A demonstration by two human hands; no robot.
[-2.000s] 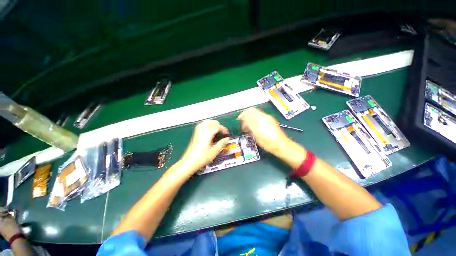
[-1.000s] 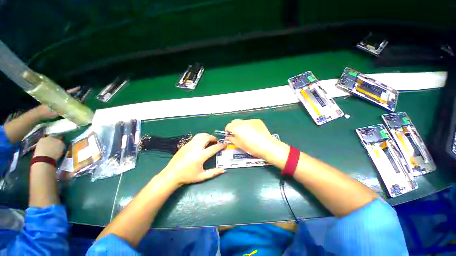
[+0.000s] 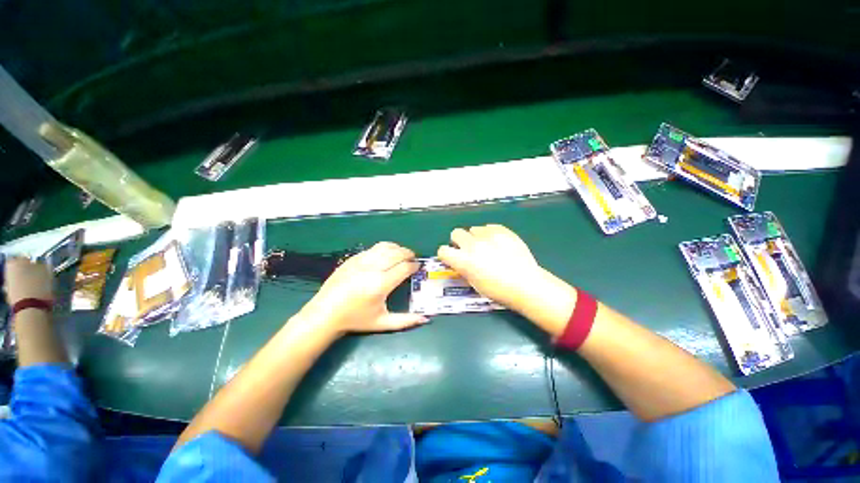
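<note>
A phone mid-frame [image 3: 453,294], open side up with an orange-yellow strip inside, lies on the green bench in front of me. My left hand [image 3: 370,288] holds its left end, thumb along the near edge. My right hand [image 3: 495,267] is over its upper right part with the fingers bent. The fingers hide part of the frame, and I cannot tell whether they hold anything. A red band [image 3: 577,319] is on my right wrist. A dark bundle of thin cables [image 3: 306,267] lies left of my left hand.
Four more phone mid-frames lie at right, one here [image 3: 735,300]. Clear plastic bags [image 3: 219,278] and orange-brown pieces [image 3: 92,279] lie at left. Beyond the white strip [image 3: 377,195], phone units [image 3: 381,134] sit on the belt. A tape-wrapped pole [image 3: 108,174] and another person's arm [image 3: 36,316] are at left.
Slim tweezers lay on the bench two seconds ago; a silvery tip showed at my right fingers one second ago, and neither shows now. The other person's arms have moved left, one out of view.
</note>
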